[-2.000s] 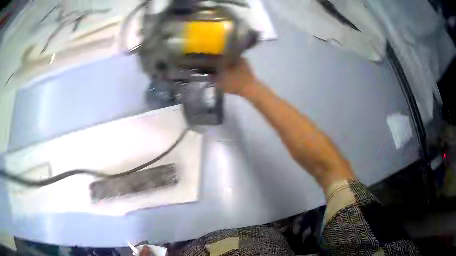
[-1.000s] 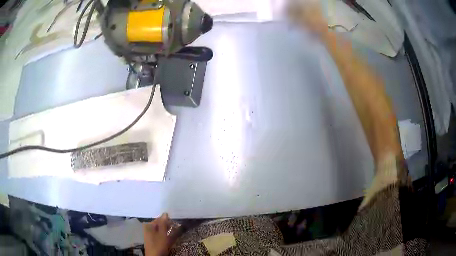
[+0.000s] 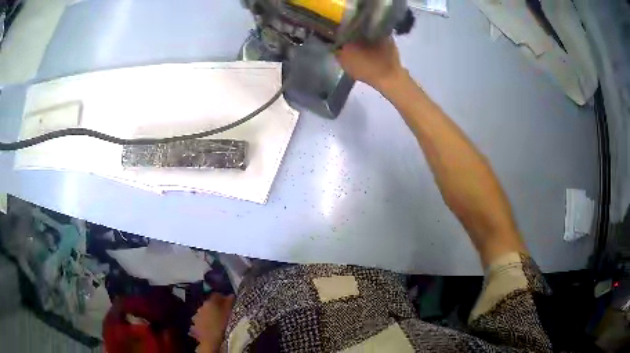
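Observation:
The cloth cutting machine (image 3: 325, 27) stands at the top centre, its motor with the yellow band cut off by the upper edge. My right hand (image 3: 373, 62) is on the machine below the motor; its grip is partly hidden. The white cut panel stack (image 3: 200, 114) lies at the left, its right end close to the machine. The dark cutting weight (image 3: 185, 154) and a pale cutting weight (image 3: 52, 118) rest on it. The power cable (image 3: 166, 140) crosses the stack. My left hand (image 3: 212, 318) is low at the bottom beside my body, partly hidden and blurred, its fingers unclear.
The pale blue-grey table (image 3: 401, 207) bears dark specks. White cloth pieces (image 3: 552, 52) with a dark thin item lie at the upper right. A small white piece (image 3: 577, 214) is near the right edge. Scraps (image 3: 155, 262) and a red item (image 3: 138, 324) are below the table's front edge.
My right hand was off the machine one second ago, reaching to the upper right, and is now back on it. The view has shifted; the machine appears further right and higher.

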